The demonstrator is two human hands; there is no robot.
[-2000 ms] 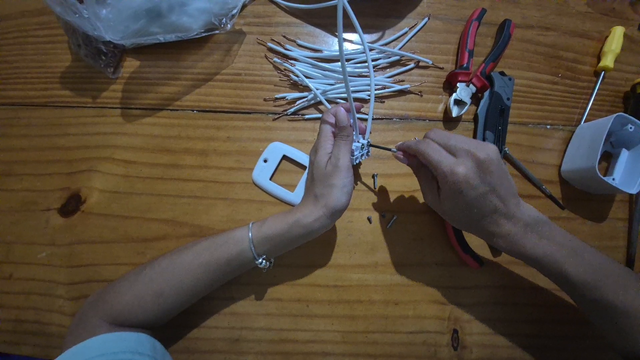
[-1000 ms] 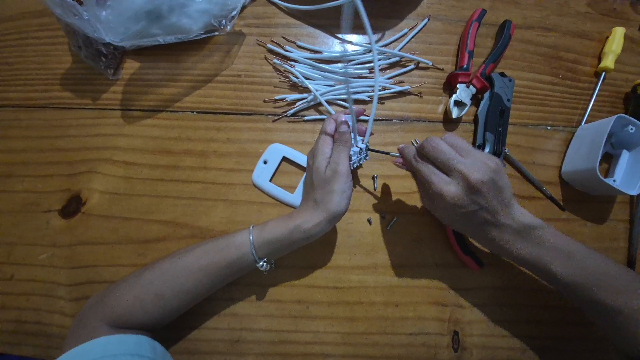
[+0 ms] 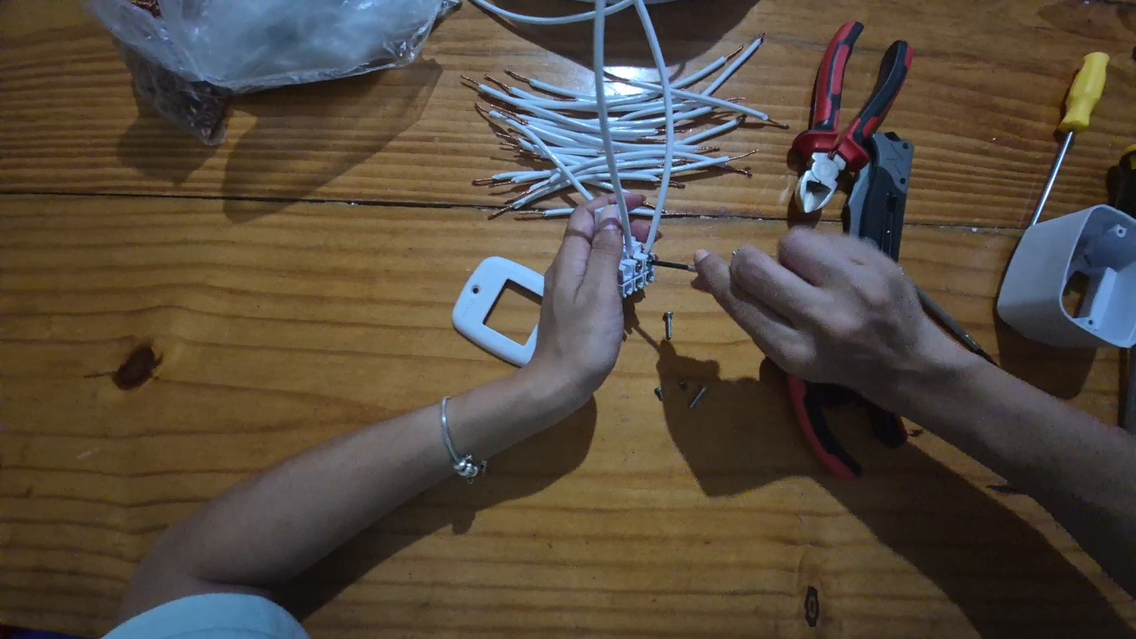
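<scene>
My left hand (image 3: 586, 302) grips a white terminal block (image 3: 635, 273) at the middle of the view. White insulated wires (image 3: 667, 115) run from the block up past the top edge. From the right, my right hand (image 3: 816, 306) holds a screwdriver, its thin dark shaft (image 3: 674, 264) pointing at the block's right side; its handle is hidden in the fingers. A white plastic frame (image 3: 475, 311) with a square opening lies partly behind my left hand. Just below the block is a screw (image 3: 668, 325), with several smaller screws (image 3: 698, 397) lower down.
Short white wires with bare copper ends (image 3: 577, 133) lie in a pile beyond my hands. Red-and-black diagonal cutters (image 3: 830, 133) rest beside a grey tool (image 3: 879, 191). A yellow-handled screwdriver (image 3: 1084, 93) and white plastic housing (image 3: 1047, 284) are at right, a clear plastic bag (image 3: 293, 44) at upper left.
My right hand has shifted and turned slightly around the screwdriver. My left hand stays in place on the terminal block.
</scene>
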